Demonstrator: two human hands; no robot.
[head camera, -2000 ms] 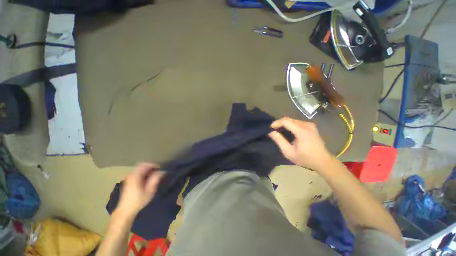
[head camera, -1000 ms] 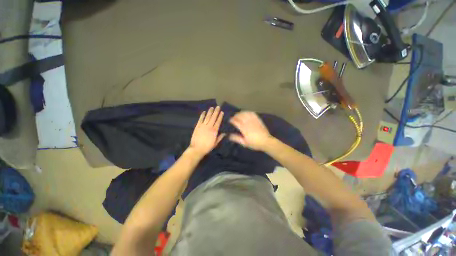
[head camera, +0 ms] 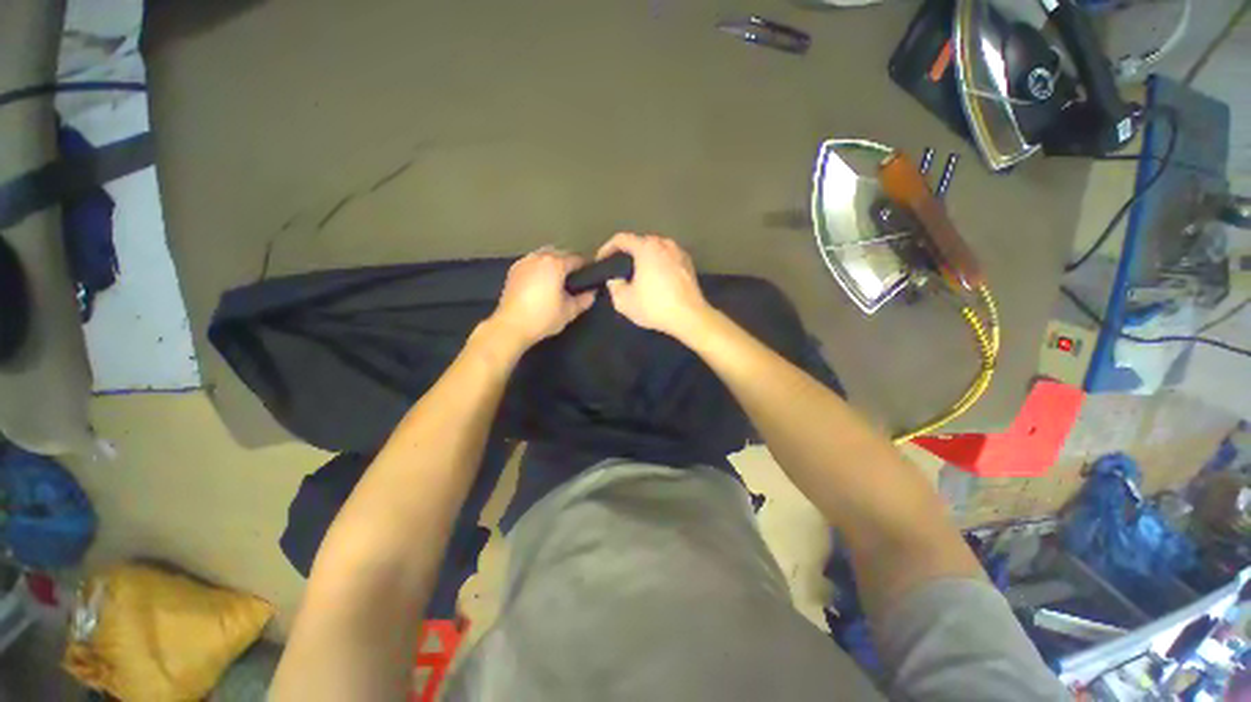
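Observation:
A dark navy garment (head camera: 371, 343) lies spread along the near edge of the table, with part of it hanging over the edge. My left hand (head camera: 545, 295) and my right hand (head camera: 656, 284) are close together at its far edge. Both grip a small rolled or folded part of the dark cloth, which shows between them. The fingertips are partly hidden by the cloth and hands. The electric iron (head camera: 867, 226), with an orange-brown handle and yellow cord, rests on the table to the right of the garment.
The brown-grey table (head camera: 521, 124) holds thread snips (head camera: 766, 34) at the far side. A second iron (head camera: 999, 85) is parked at far right, beside a blue-edged control box (head camera: 1146, 247). A red stool (head camera: 1026, 432) stands at right, a yellow sack (head camera: 158, 634) at lower left.
The garment was lifted and blurred, then was laid out flat across the near edge. My hands moved from lying flat on it to gripping its far edge.

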